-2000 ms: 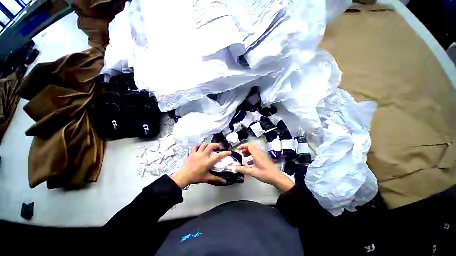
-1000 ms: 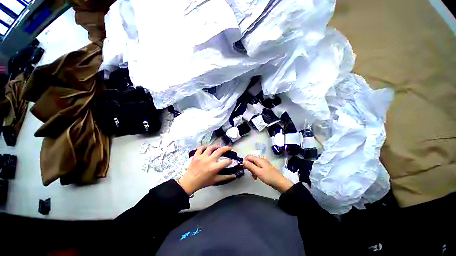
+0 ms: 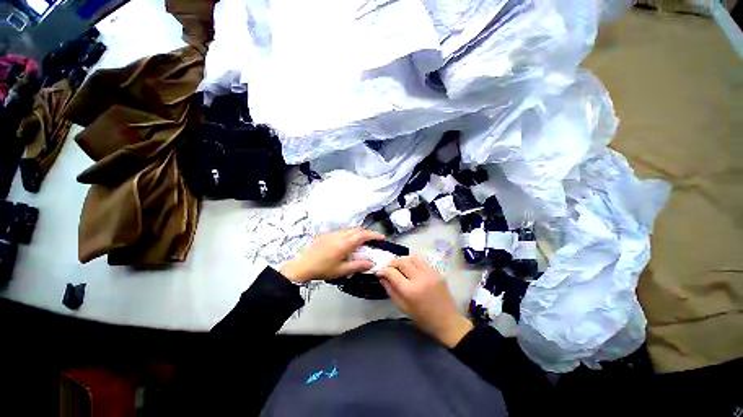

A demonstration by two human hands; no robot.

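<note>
A small black bag lies on the white table close in front of me, partly hidden by my hands. White tissue paper shows at its upper opening. My left hand holds the bag and paper from the left, thumb on the white paper. My right hand is on the right side, its fingertips on the paper and the bag's edge. How far the paper reaches inside is hidden.
Black bags and folded brown pieces lie left. Scattered labels lie near my left hand. Banded strap bundles lie right. A white paper heap is behind, with crumpled paper and a tan sheet further right.
My right hand has moved in from the bag's right edge over the white paper, and more paper shows than one second ago. The whole view has shifted, moving table things rightward.
</note>
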